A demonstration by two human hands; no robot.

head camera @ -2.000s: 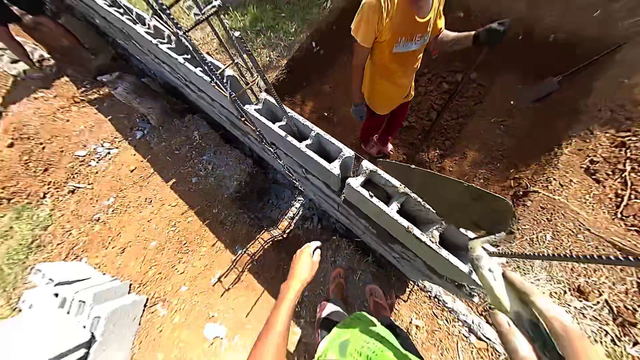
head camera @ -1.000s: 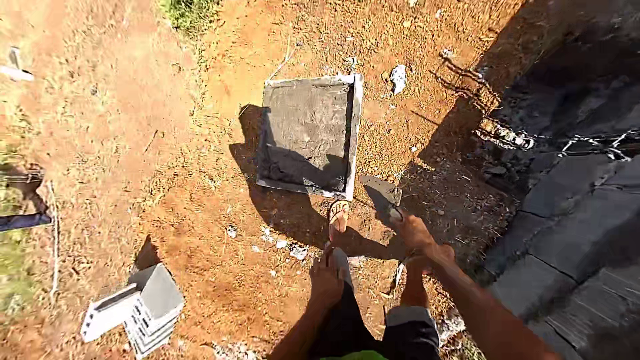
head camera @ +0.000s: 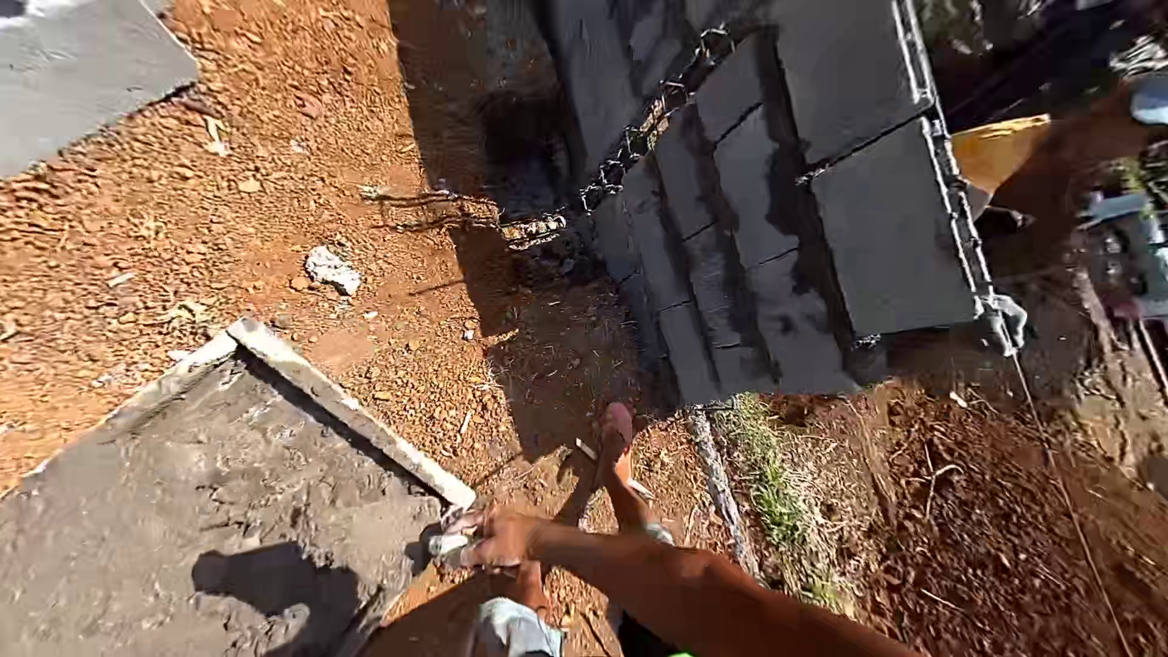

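My right hand (head camera: 497,538) reaches in from the lower right, closed around a trowel's handle (head camera: 449,546); the blade is hard to make out. It is beside the near corner of a shallow mortar tray (head camera: 351,406), whose raised rim surrounds grey wet mortar (head camera: 219,484). My left hand is out of view. Right of the tray stands a concrete block wall (head camera: 885,228), with dark mortar joints between its courses.
Steel rebar (head camera: 639,137) crosses in front of the wall, its end low over the soil. A grey slab (head camera: 82,82) lies upper left, a pale rubble lump (head camera: 333,270) above the tray. Beyond the wall, another person's yellow clothing (head camera: 1002,151) shows beside a gloved hand (head camera: 1004,319).
The view has swung widely from the wall to the tray and partly back. My right hand, apart from the tray a second ago, is now at its corner. My left hand has left the view.
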